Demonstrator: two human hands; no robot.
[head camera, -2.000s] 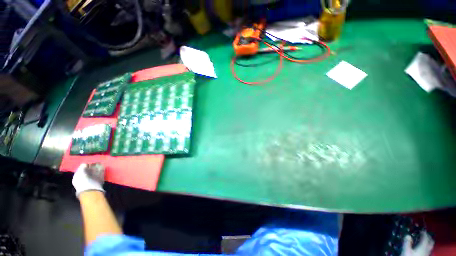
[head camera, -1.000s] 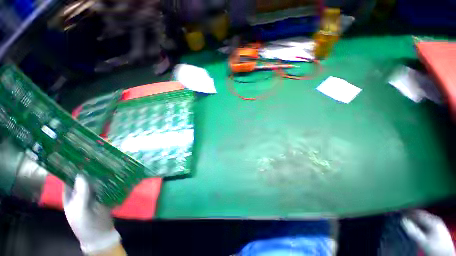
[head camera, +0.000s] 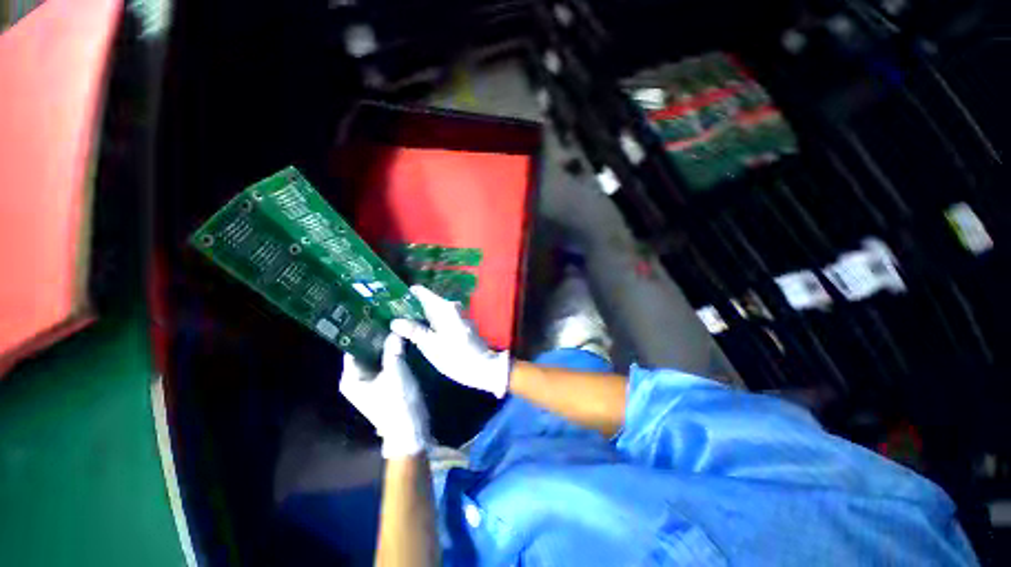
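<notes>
A green circuit board panel (head camera: 305, 260) is held in both gloved hands, tilted, with its far end pointing up and left; it looks like two boards at an angle to each other. My left hand (head camera: 388, 399) grips its near end from below. My right hand (head camera: 449, 338) grips the same end from the right, close to the left hand. Behind the hands, a black tote (head camera: 532, 210) lined with a red sheet (head camera: 477, 199) holds several green circuit board strips (head camera: 449, 261), partly hidden by the hands.
The green workbench (head camera: 78, 454) is at the left, with a red sheet (head camera: 44, 166) on it. Stacked black totes (head camera: 887, 321) with white labels stand at the right. A filled tote there shows green boards (head camera: 721, 122) with red strips between them.
The view has swung right from the bench to the low tote. The left hand has carried a green panel over, and the right hand now holds it too.
</notes>
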